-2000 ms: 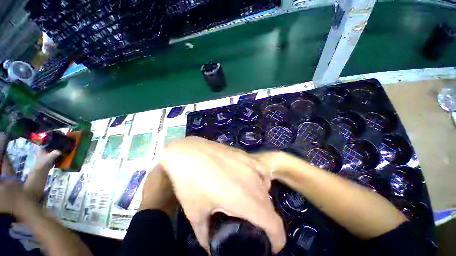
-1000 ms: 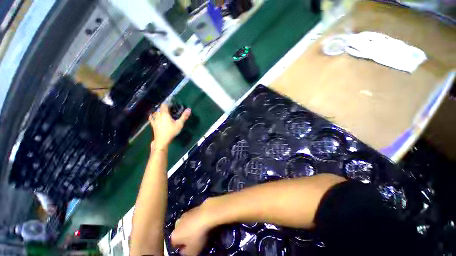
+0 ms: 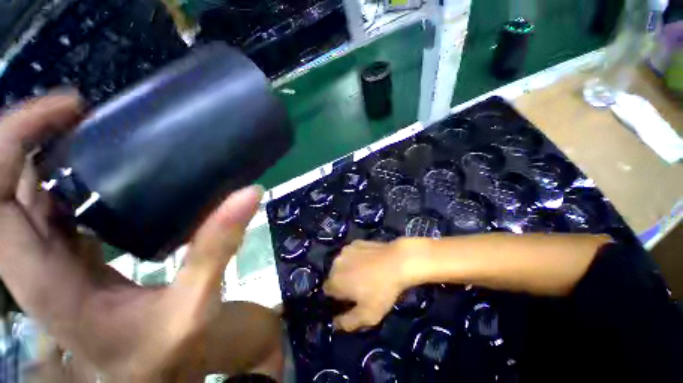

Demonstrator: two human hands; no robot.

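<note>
My left hand [image 3: 123, 318] grips a matte black cylindrical unit [image 3: 180, 142], held tilted and close to the camera at the left. The unit's far-left end has a shiny rim, partly hidden by the fingers. My right hand [image 3: 368, 284] is low over the left part of the black blister tray [image 3: 485, 161], fingers curled down at a pocket. What is under or in its fingers is hidden. The tray has rows of round pockets, several with pale prints or grid patterns.
A black unit [image 3: 377, 91] stands on the green belt [image 3: 322, 127]; another [image 3: 513, 51] stands beyond the pale post [image 3: 448, 63]. Stacked black trays [image 3: 112, 34] are at upper left. Brown cardboard [image 3: 577, 142] at right carries a white wrapped item [image 3: 650, 126] and a clear round object [image 3: 598, 93].
My left hand has come back from over the belt with a black unit, now close to the camera. My right hand stays at the tray. The view has turned.
</note>
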